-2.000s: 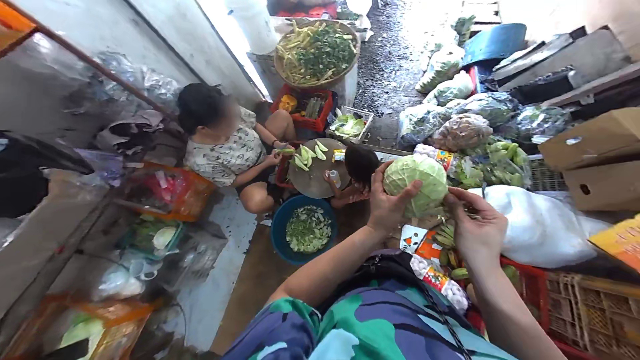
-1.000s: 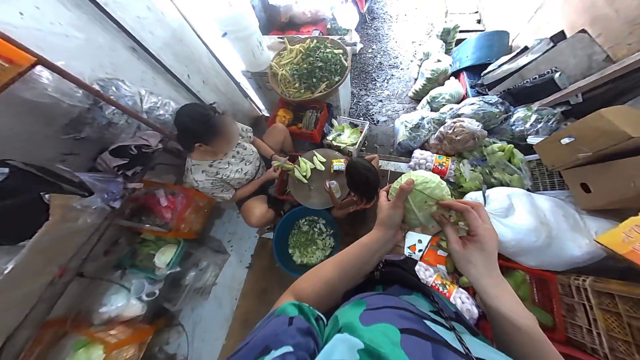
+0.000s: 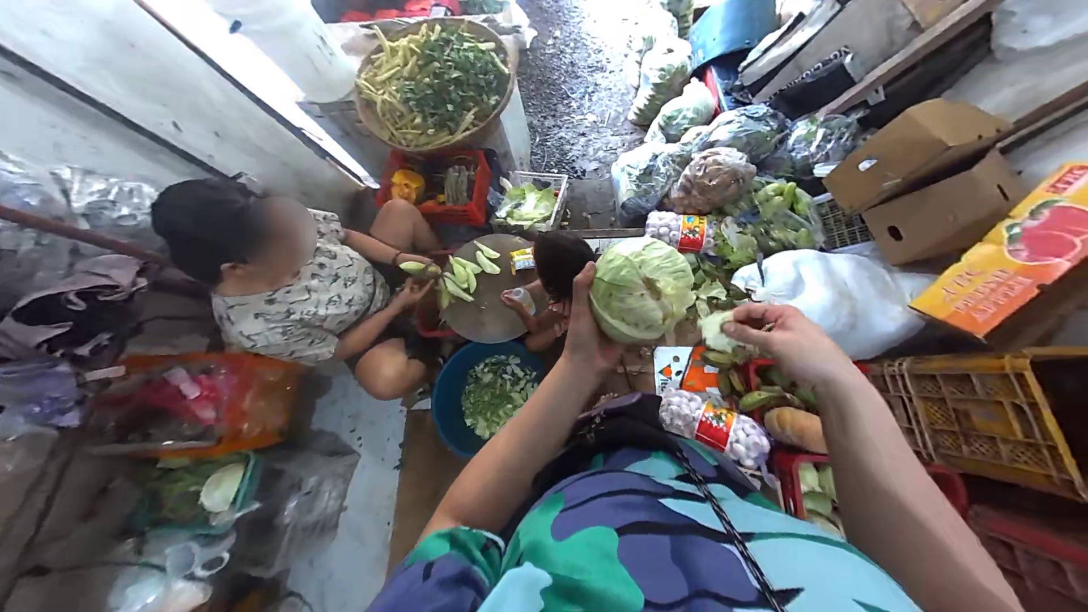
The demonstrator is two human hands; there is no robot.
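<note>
My left hand (image 3: 588, 327) holds a pale green cabbage head (image 3: 643, 291) from its left side and below. To the right of the head, my right hand (image 3: 778, 336) pinches a torn piece of cabbage leaf (image 3: 722, 330), apart from the head. Below and between my hands lie net bags of garlic (image 3: 714, 427). A blue basin (image 3: 448, 406) with chopped greens stands left of my left forearm. Behind it, cut pale green vegetable pieces (image 3: 463, 276) lie on a round board (image 3: 484, 316).
A seated person (image 3: 297, 280) on the left holds a green vegetable; a small person (image 3: 563, 268) is at the board. A basket of greens (image 3: 508, 85) stands at the back. Bagged vegetables (image 3: 650, 170), cardboard boxes (image 3: 914, 161), a white sack (image 3: 837, 293) and yellow crates (image 3: 990, 416) line the right.
My right hand has moved away from the cabbage head, to the right, with a piece of leaf in its fingers. Both earlier frames show that hand at the head. My left hand still holds the head.
</note>
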